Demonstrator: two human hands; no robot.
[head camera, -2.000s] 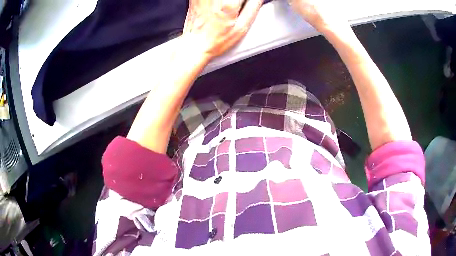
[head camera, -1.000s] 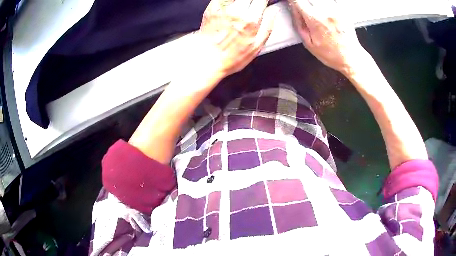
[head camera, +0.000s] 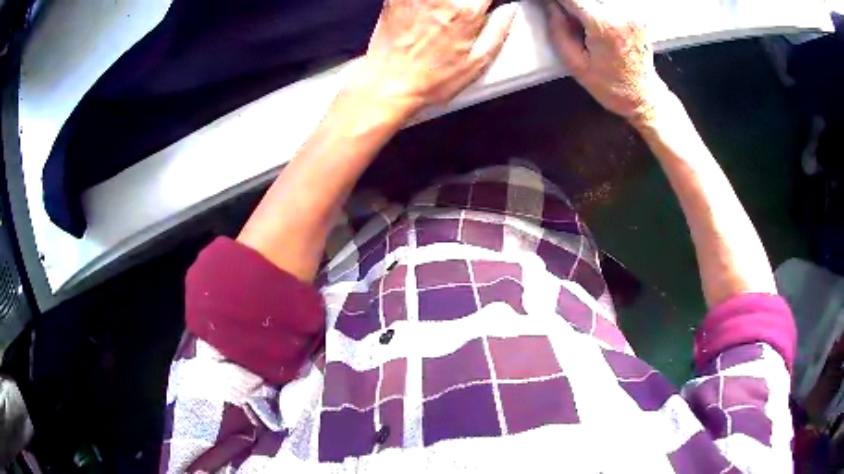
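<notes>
A long dark navy garment piece (head camera: 204, 83) lies on the white ironing cover (head camera: 231, 139), its curved end at the left and its upper part cut off by the picture's top edge. My left hand (head camera: 435, 46) rests over its right part, with the thumb pointing toward my right hand; the fingertips are at the top edge and partly hidden. My right hand (head camera: 606, 51) is bent close beside it, its fingers curled at the cloth's edge and cut off by the top edge. Whether either hand pinches the cloth cannot be seen.
The table's pale front edge (head camera: 185, 211) curves across in front of me. My checked shirt (head camera: 444, 352) fills the lower middle. A dark green floor (head camera: 666, 278) shows at the right, with a pale object (head camera: 814, 305) at the right rim.
Since two seconds ago my right hand has come back into view and closer to my body, its fingers now curled. My left hand has shifted slightly right. The cloth appears slightly farther left.
</notes>
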